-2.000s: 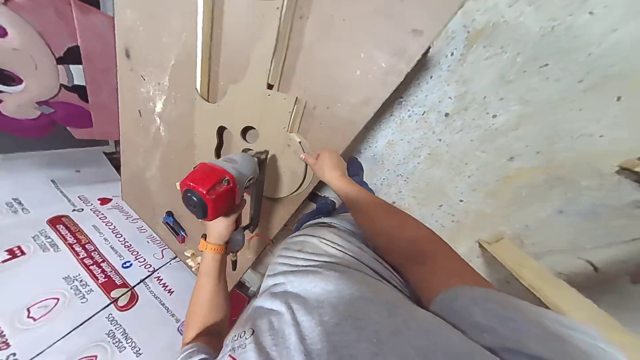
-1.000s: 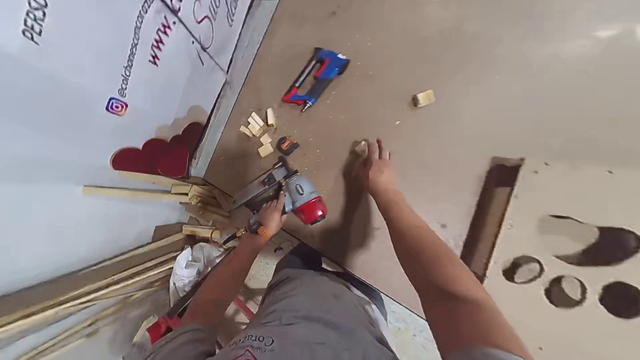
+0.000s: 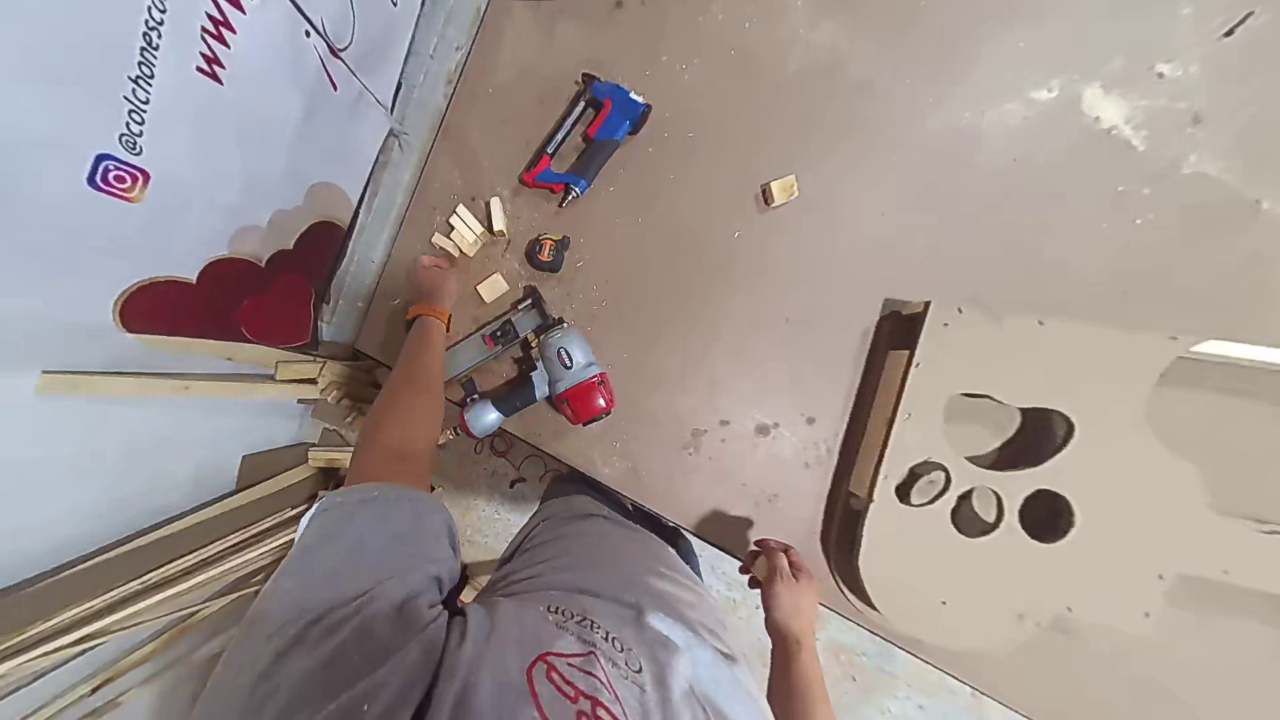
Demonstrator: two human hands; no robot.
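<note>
My left hand (image 3: 433, 280), with an orange wristband below it, is at the near side of several small wood blocks (image 3: 465, 230) on the brown board (image 3: 690, 290); whether its fingers hold one is unclear. The red and grey pneumatic nailer (image 3: 545, 370) lies on its side just right of my left forearm. My right hand (image 3: 778, 572) is at the board's near edge, closed on a small wood block (image 3: 762, 566) that its fingers partly cover. Between the nailer and the blocks are a flat wood piece (image 3: 492, 288) and a black tape measure (image 3: 547, 253).
A blue and red pneumatic stapler (image 3: 588, 138) lies farther back. One wood block (image 3: 780, 190) sits apart to its right. A panel with cut-out holes (image 3: 1110, 590) is at right. Wood strips (image 3: 170, 590) are stacked at lower left, near red heart-shaped pieces (image 3: 240, 290).
My left hand has let go of the nailer, which now lies on the board, and has moved to the small blocks. My right hand has drawn back to the board's near edge.
</note>
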